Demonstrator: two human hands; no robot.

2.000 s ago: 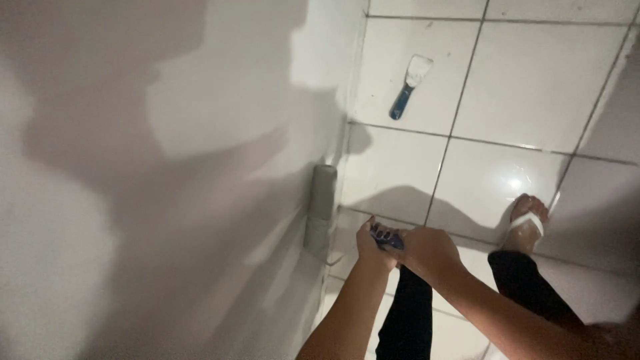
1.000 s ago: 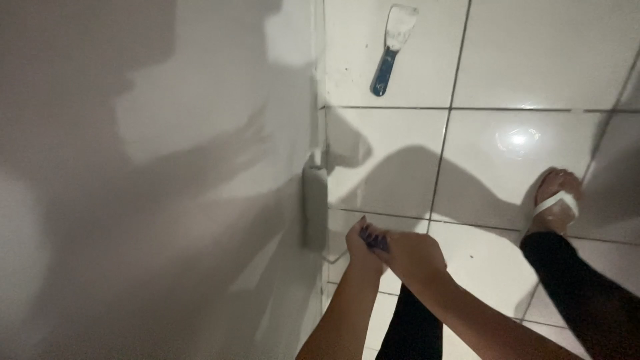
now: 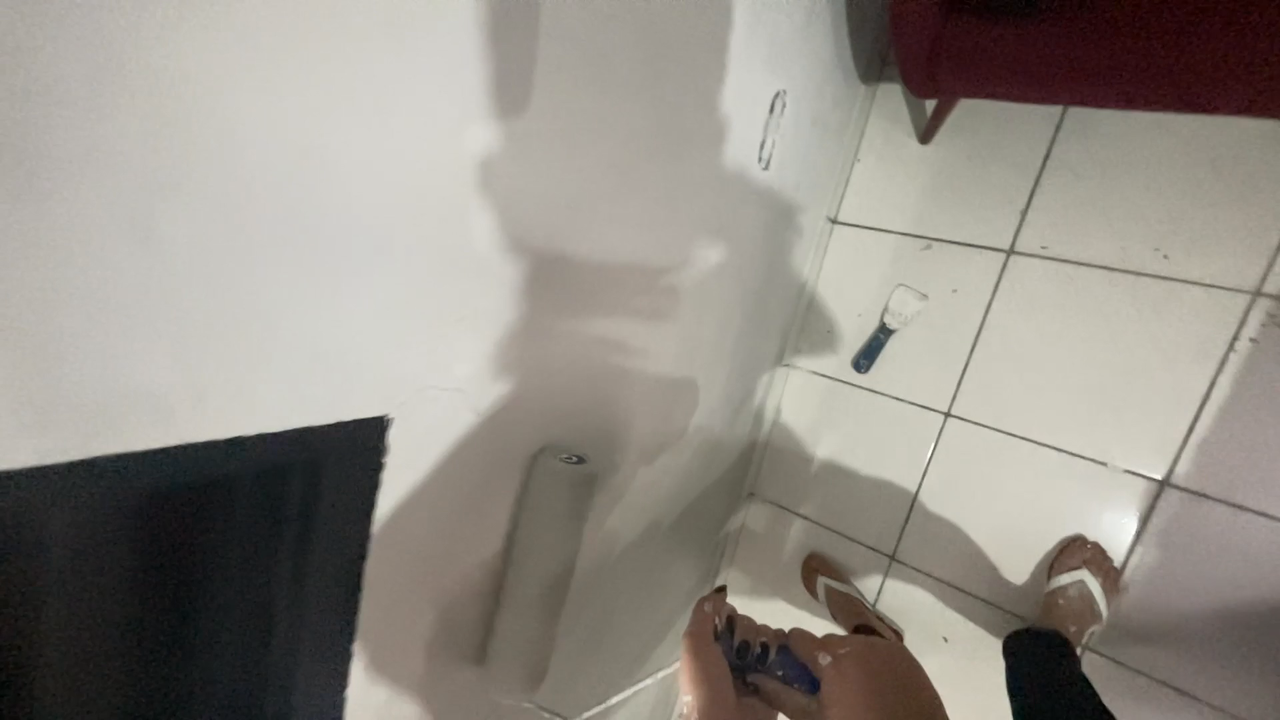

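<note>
Both my hands are closed around the blue handle [image 3: 790, 668] of a paint roller, low in the view. My left hand [image 3: 712, 655] grips it nearer the wall, and my right hand [image 3: 865, 675] wraps the handle beside it, with small white specks on the skin. Up and to the left of my hands, the roller's pale sleeve [image 3: 545, 570] lies against the white wall [image 3: 250, 250]. A putty knife [image 3: 874, 348] with a blue handle and a white-smeared blade lies on the tiled floor, well beyond my hands.
A dark rectangular area [image 3: 190, 570] borders the painted wall at lower left. Red furniture [image 3: 1090, 50] with a leg stands at the upper right. An oblong outlined mark [image 3: 772, 130] shows on the wall. My feet in white-strapped flip-flops [image 3: 1080, 590] stand on the tiles.
The roller sleeve has moved up the wall, away from the floor edge. The view has shifted, bringing in the dark area and the red furniture. Both hands keep their hold.
</note>
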